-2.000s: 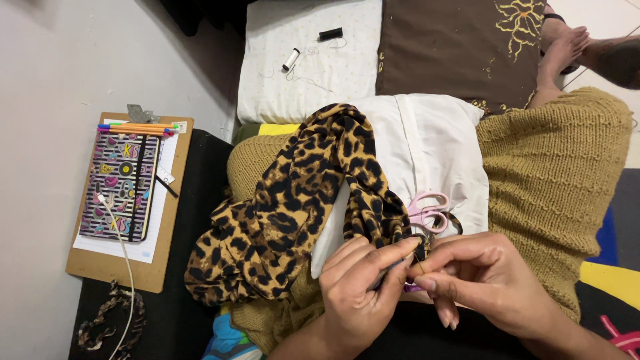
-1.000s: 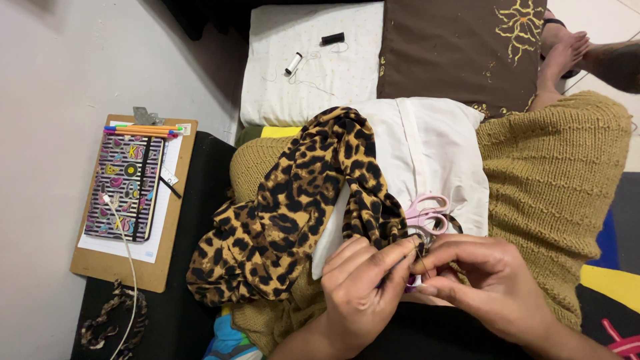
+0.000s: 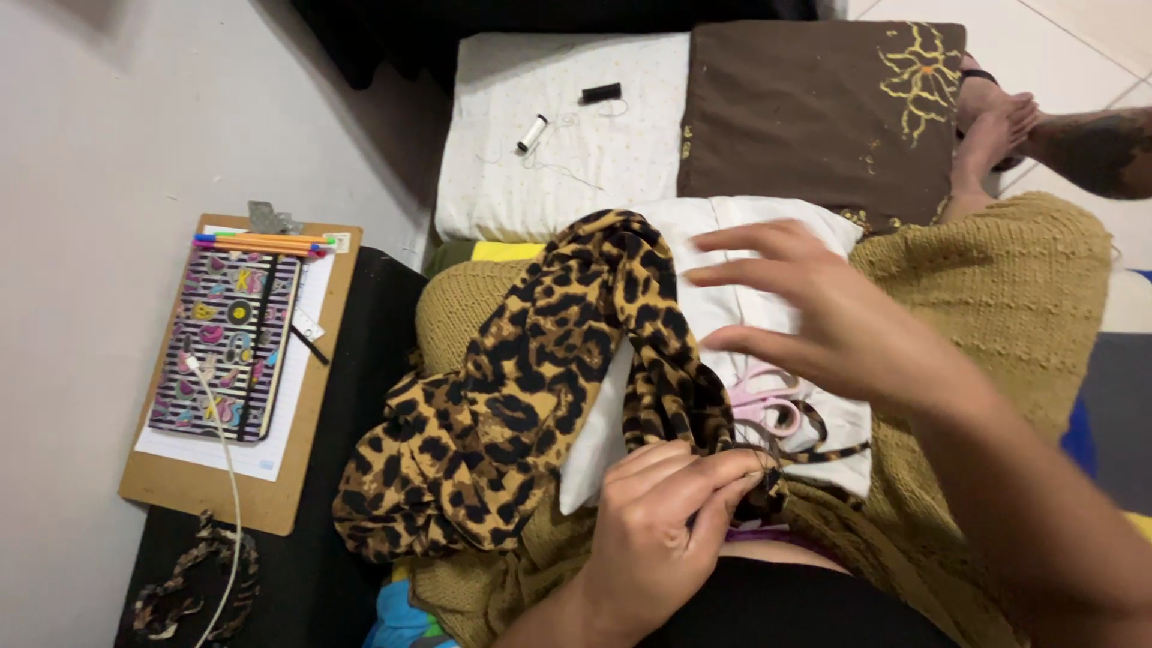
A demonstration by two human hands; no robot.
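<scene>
My left hand [image 3: 670, 522] pinches the lower end of a leopard-print fabric [image 3: 531, 387] near my waist; a needle there is too small to tell. The fabric lies bunched in a bent strip across my lap. My right hand [image 3: 792, 310] is raised above a white cloth [image 3: 711, 252], blurred, fingers spread, with nothing seen between them. Pink-handled scissors [image 3: 765, 400] lie on the white cloth under my right wrist, their blades mostly hidden. A thin leopard-print strip [image 3: 823, 454] lies beside them.
Ahead, a white cushion [image 3: 486, 198] holds a white thread spool [image 3: 532, 133] and a black spool [image 3: 601, 93]. Beside it is a brown cushion [image 3: 774, 117]. At left, a clipboard [image 3: 310, 432] carries a patterned notebook [image 3: 216, 333], pens [image 3: 265, 243] and a cable [image 3: 229, 450]. Another person's feet [image 3: 990, 135] rest at upper right.
My right hand has left the fabric end beside my left hand and moved up over the white cloth, its fingers now spread. My left hand still pinches the fabric.
</scene>
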